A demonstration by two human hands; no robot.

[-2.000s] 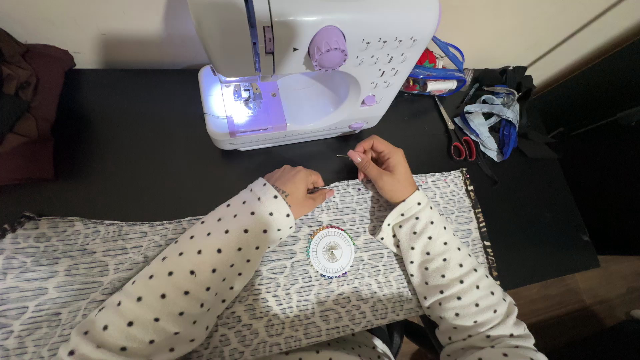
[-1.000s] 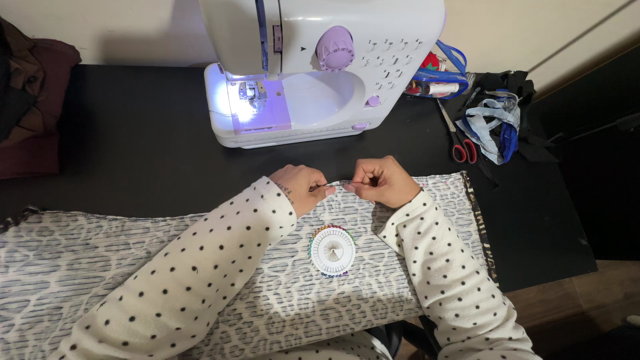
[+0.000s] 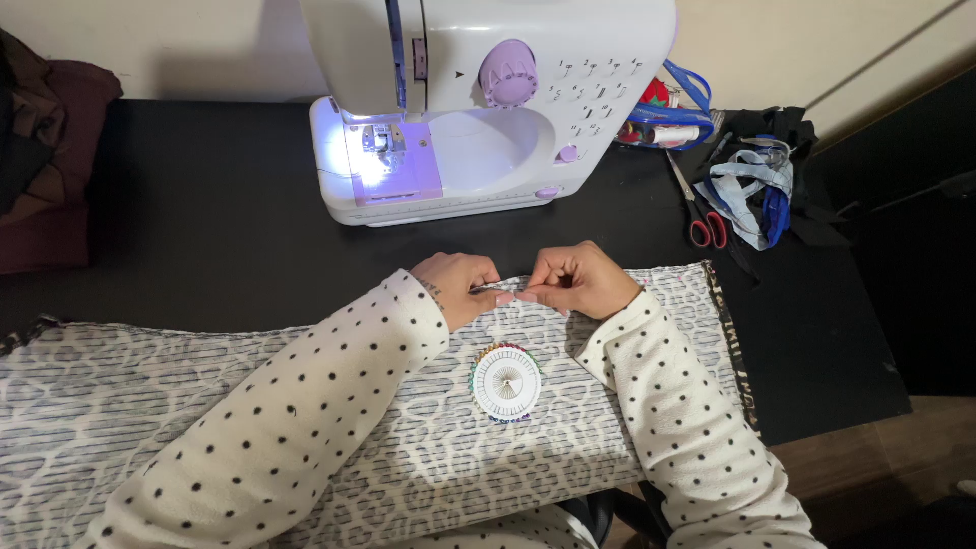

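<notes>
A white and grey patterned fabric (image 3: 427, 457) lies across the front of the black table. My left hand (image 3: 461, 290) pinches its far edge between thumb and fingers. Close beside it, my right hand (image 3: 581, 282) has thumb and forefinger pinched at the same edge; a pin there is too small to make out now. Below the hands, a round white wheel of pins (image 3: 506, 383) with coloured heads rests on the fabric. Beyond them stands a white and lilac sewing machine (image 3: 488, 152) with its lamp lit.
Red-handled scissors (image 3: 698, 217) lie right of the machine, beside blue and pale fabric scraps (image 3: 751, 191). A clear pouch with blue trim (image 3: 671, 118) stands behind them. Dark brown cloth (image 3: 57, 160) is heaped on the black table (image 3: 198, 206) at far left.
Two seconds ago my right hand held a pin raised off the fabric, apart from the left. It has come down and left to the fabric's edge, beside the left hand.
</notes>
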